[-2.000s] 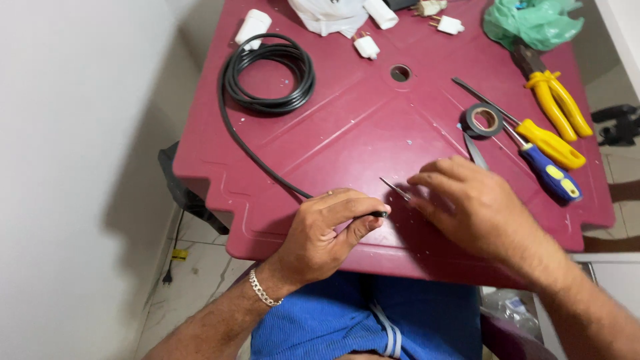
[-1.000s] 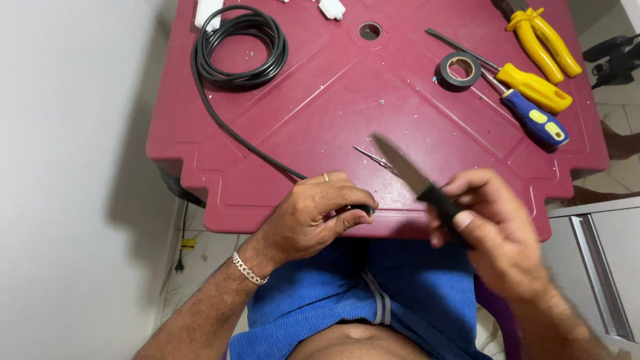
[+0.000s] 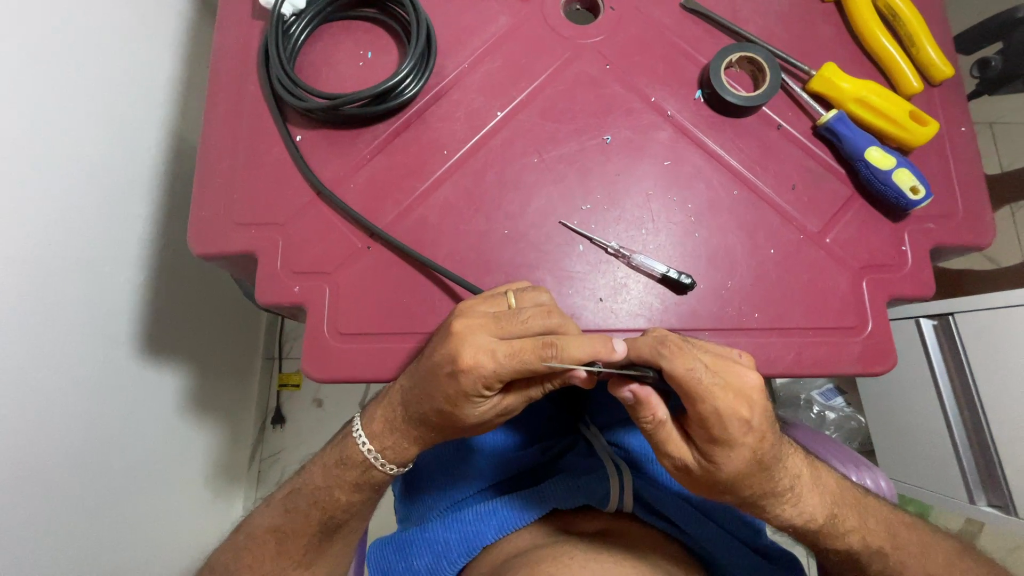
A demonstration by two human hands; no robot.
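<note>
My left hand (image 3: 504, 356) is closed on the end of a black cable (image 3: 352, 212), at the near edge of the red plastic table (image 3: 496, 200). From there the cable runs up to a coil at the upper left. My right hand (image 3: 696, 408) grips the black handle of a knife (image 3: 572, 367), whose thin blade points left and is seen edge-on at the left fingers. Both hands meet at the cable's end, which the fingers mostly hide. A small tester screwdriver (image 3: 640, 260) with a clear handle and black cap lies just beyond the hands.
Black electrical tape (image 3: 742, 80), a yellow-handled screwdriver (image 3: 872, 104), a blue-and-yellow-handled screwdriver (image 3: 876, 164) and yellow-handled pliers (image 3: 896, 40) lie at the upper right. Small scraps dot the tabletop. A drawer cabinet (image 3: 936, 400) stands at the right, a wall (image 3: 96, 240) at the left.
The tester, in my right hand at first, now lies on the table. My right hand has taken up the knife and brought it left to the cable end in my left hand.
</note>
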